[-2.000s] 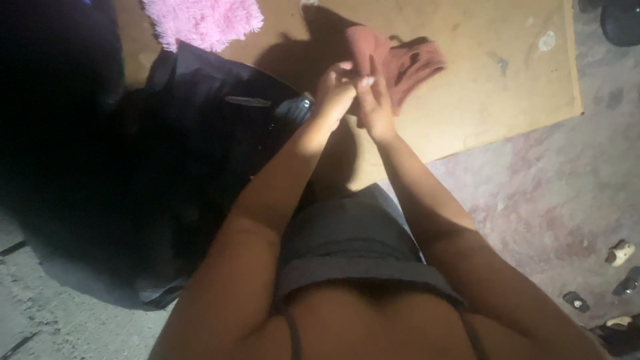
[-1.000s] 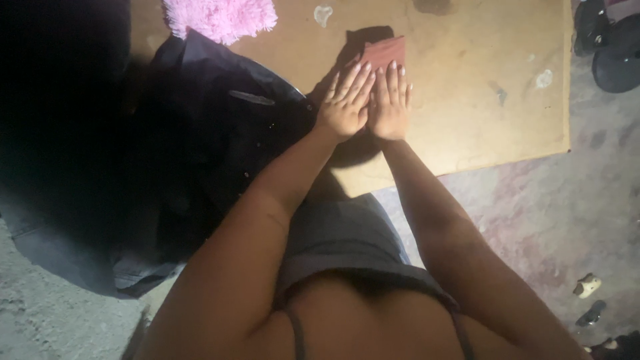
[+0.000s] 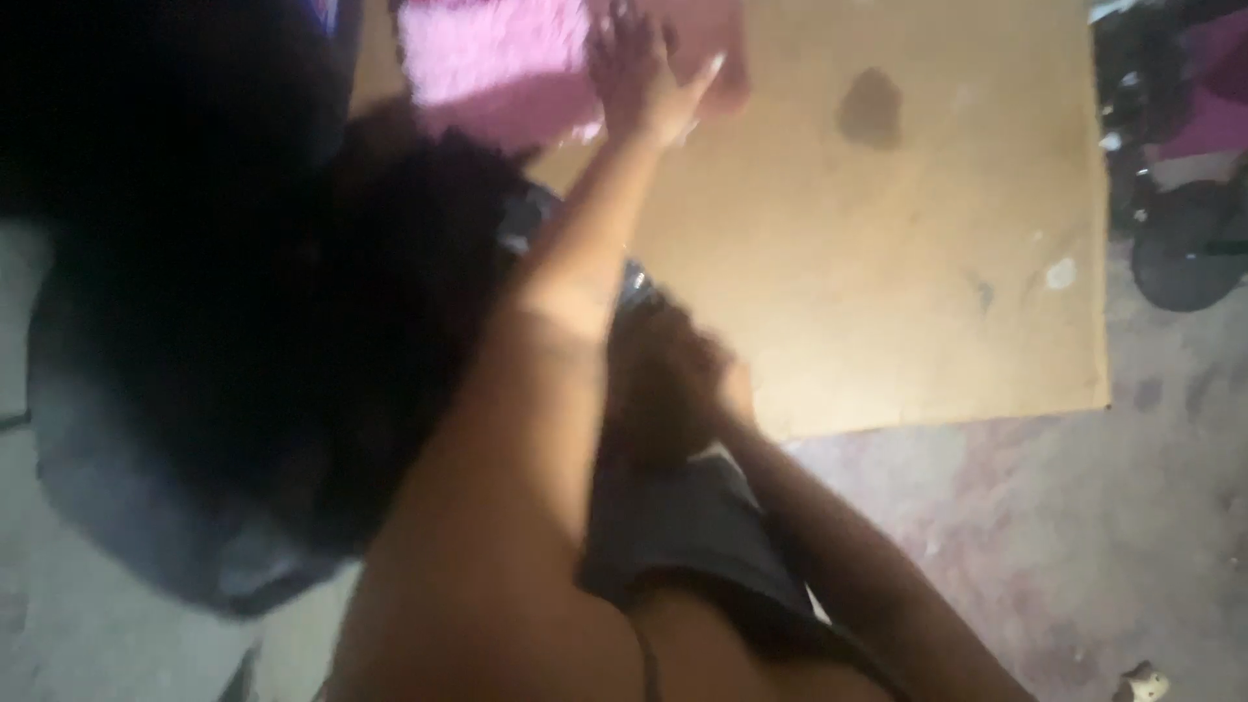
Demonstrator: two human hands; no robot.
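Note:
My left hand [image 3: 643,83] reaches to the top of the view, its fingers apart, over the edge of a fluffy pink cloth [image 3: 502,73] and a dusty-red cloth [image 3: 717,58]. Whether it grips either cloth is blurred. Close to my lap is my right hand [image 3: 721,375], in shadow beside a dark bag [image 3: 292,409]; its fingers are too blurred to read. A small shiny thing [image 3: 636,278] shows just above it. Both cloths lie on a flat tan board [image 3: 955,244].
The large dark bag fills the left side. A stained floor [image 3: 1024,526] runs below the board's near edge. At the right edge are a round dark object [image 3: 1189,249] and a magenta item [image 3: 1209,88]. A small pale object [image 3: 1143,682] lies at bottom right.
My hands were together on the folded red cloth; now they are apart, the left farther up by the pink cloth, the right drawn back near my lap. The red cloth now lies beside the pink one.

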